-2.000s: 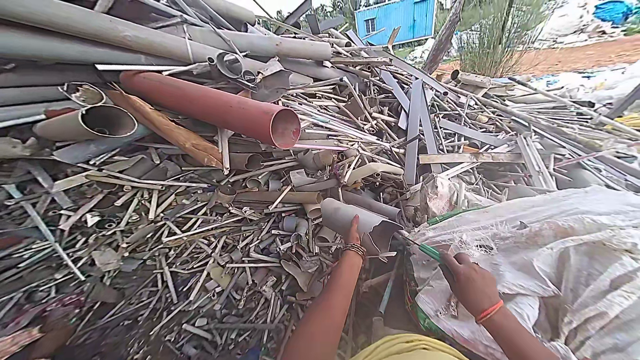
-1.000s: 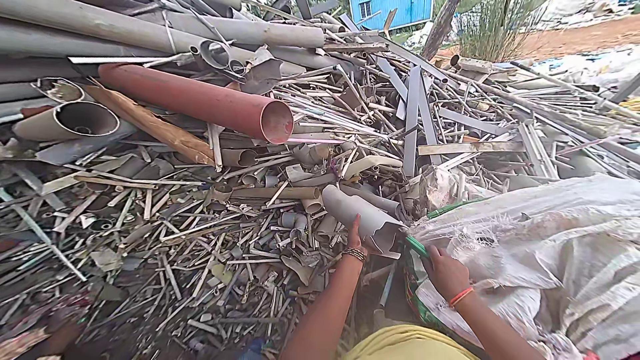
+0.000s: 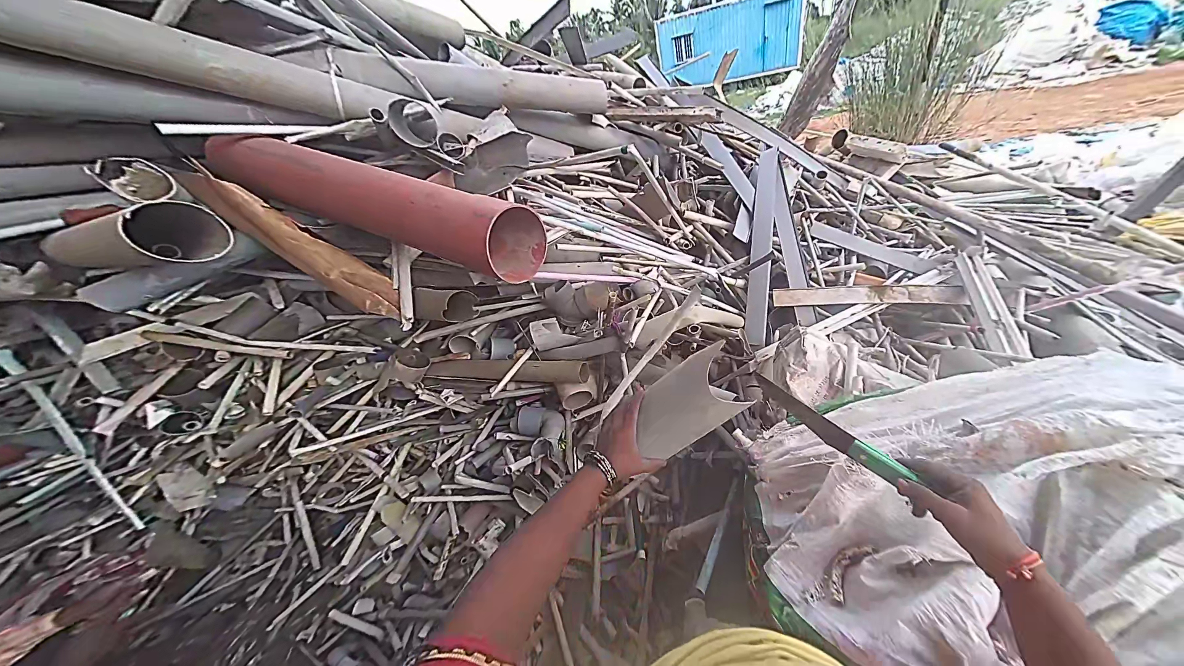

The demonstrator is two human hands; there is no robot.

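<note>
My left hand (image 3: 632, 437) grips the lower left edge of a curved grey piece of plastic pipe (image 3: 689, 402) with a jagged, pointed end. To its right, my right hand (image 3: 953, 513) is closed around the green handle of a long-bladed knife (image 3: 837, 437). The dark blade points up and left, its tip near the pipe piece but apart from it, over the edge of a white woven sack (image 3: 980, 462). Part of the left fingers is hidden behind the pipe piece.
A heap of broken pipes and strips (image 3: 370, 444) surrounds the hands on the left and ahead. A thick red pipe (image 3: 370, 203) lies on it, beside a split brown piece (image 3: 296, 245). Long grey pipes (image 3: 185, 55) are stacked behind. A blue cabin (image 3: 731, 42) stands far back.
The longer grey pipe held earlier now shows as a shorter, curved piece, tilted differently in my left hand. The knife has moved away from it to the right, with its blade now in plain sight.
</note>
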